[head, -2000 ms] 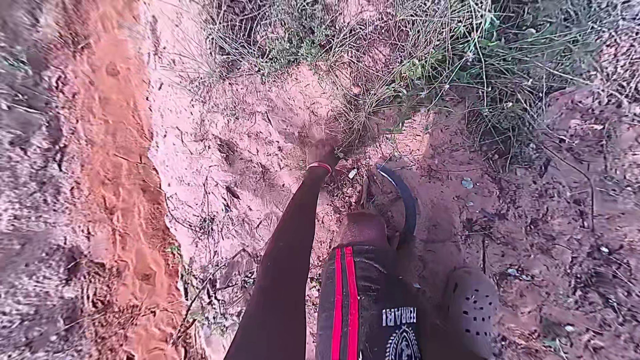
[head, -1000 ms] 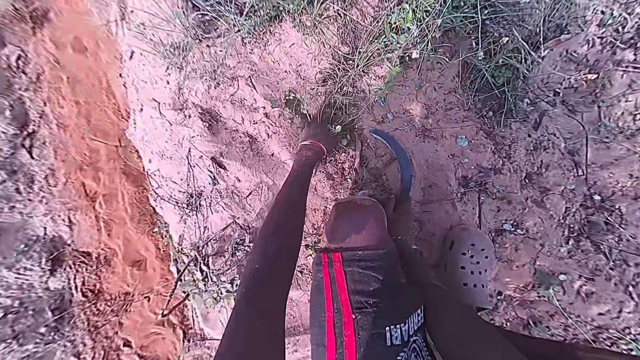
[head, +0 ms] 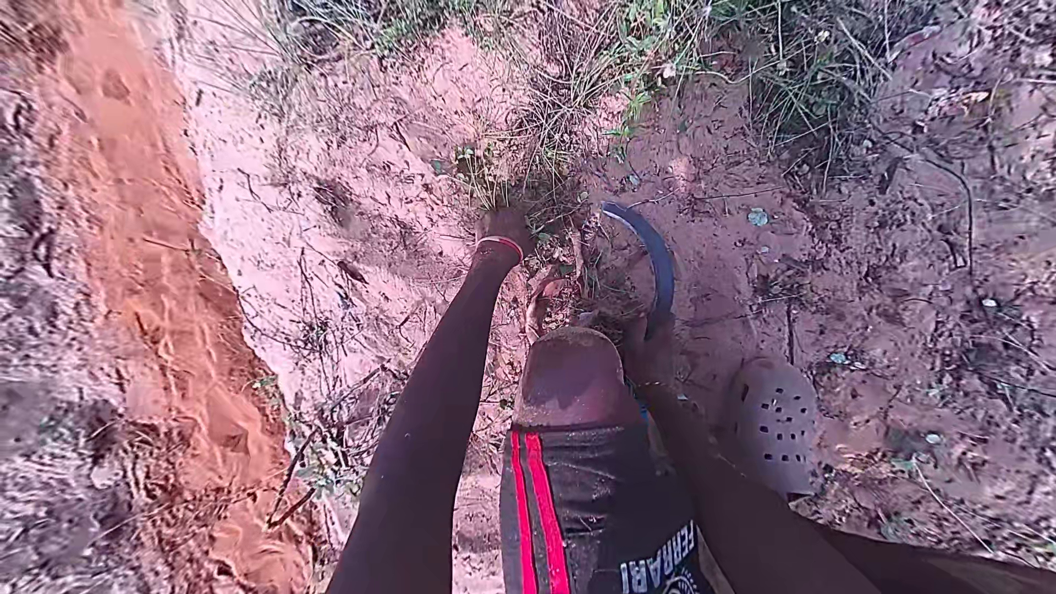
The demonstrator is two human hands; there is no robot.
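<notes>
My left hand (head: 503, 227), with a red and white band at its wrist, is closed around the base of a tuft of grass (head: 495, 177) above my knee. In my right hand (head: 648, 355), beside the right side of the knee, is a sickle (head: 656, 256); its curved dark blade points up and bends left toward the grass, apart from my left hand. The handle is mostly hidden in the fist. Loose dry grass and soil (head: 610, 301) lie between the blade and the knee.
A reddish channel of wet-looking soil (head: 157, 272) runs down the left. Dry twigs (head: 318, 445) lie beside it. Denser grass (head: 817, 82) grows at the upper right. A perforated clog (head: 775, 425) is right of my right arm. My bent knee (head: 573, 375) is low in the centre.
Two seconds ago my right hand was largely hidden by the leg; now it and the forearm show. Grass stems now rise from my left fist.
</notes>
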